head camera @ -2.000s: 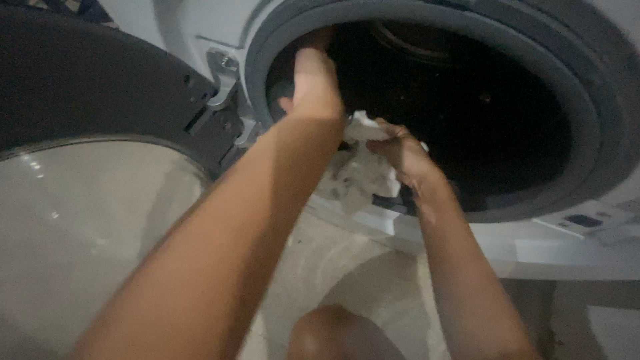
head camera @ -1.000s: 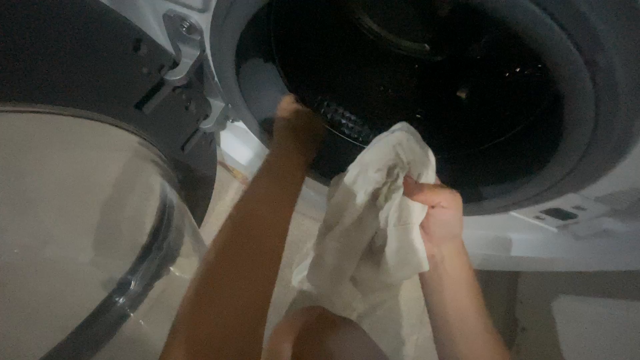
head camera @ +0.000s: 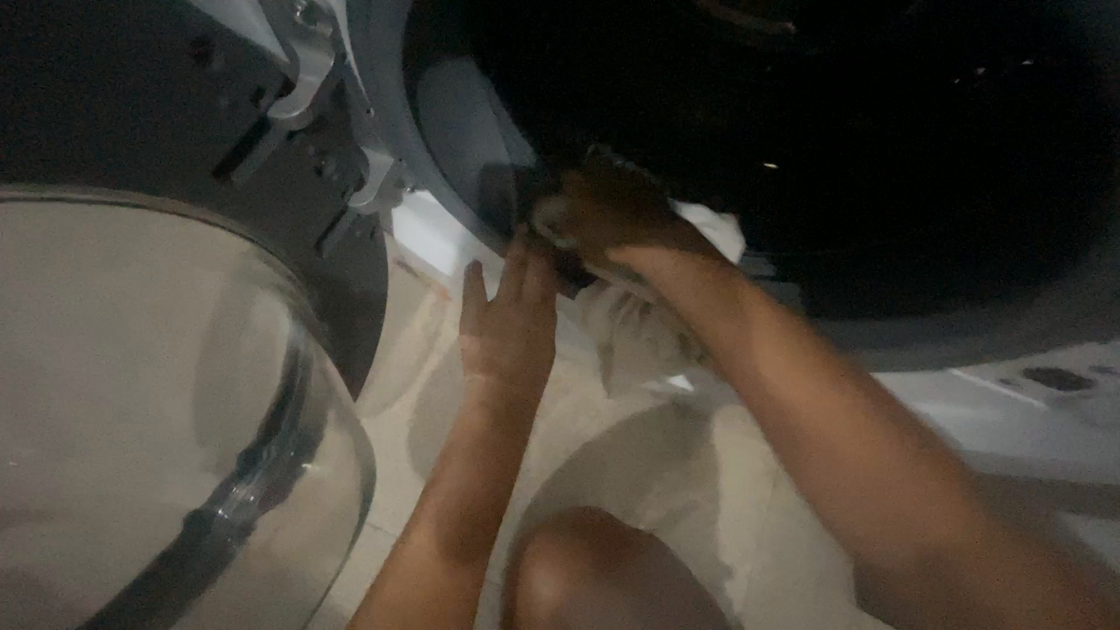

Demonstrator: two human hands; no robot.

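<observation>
The front-loading washing machine has its round opening facing me, with a grey rubber door gasket (head camera: 464,131) around the dark drum (head camera: 857,175). My right hand (head camera: 612,206) reaches into the lower left of the opening and is closed on a white cloth (head camera: 639,328). Part of that cloth hangs over the lower rim below my wrist, and another bit shows behind the wrist. Lower and to the left, my left hand (head camera: 516,306) rests with spread fingers against the gasket's lower left edge, its fingertips in shadow. I see nothing held in it.
At the left the machine's door stands open, its glass bowl (head camera: 131,376) facing up toward me. Metal door hinges (head camera: 306,79) join it to the white front panel. A door latch slot (head camera: 1059,378) is at the right. My knee (head camera: 595,569) is below, above a light tiled floor (head camera: 411,464).
My right hand has moved left and into the opening with the cloth, which hung in front of the rim a second ago. My left hand has come down out of the opening to its lower left edge.
</observation>
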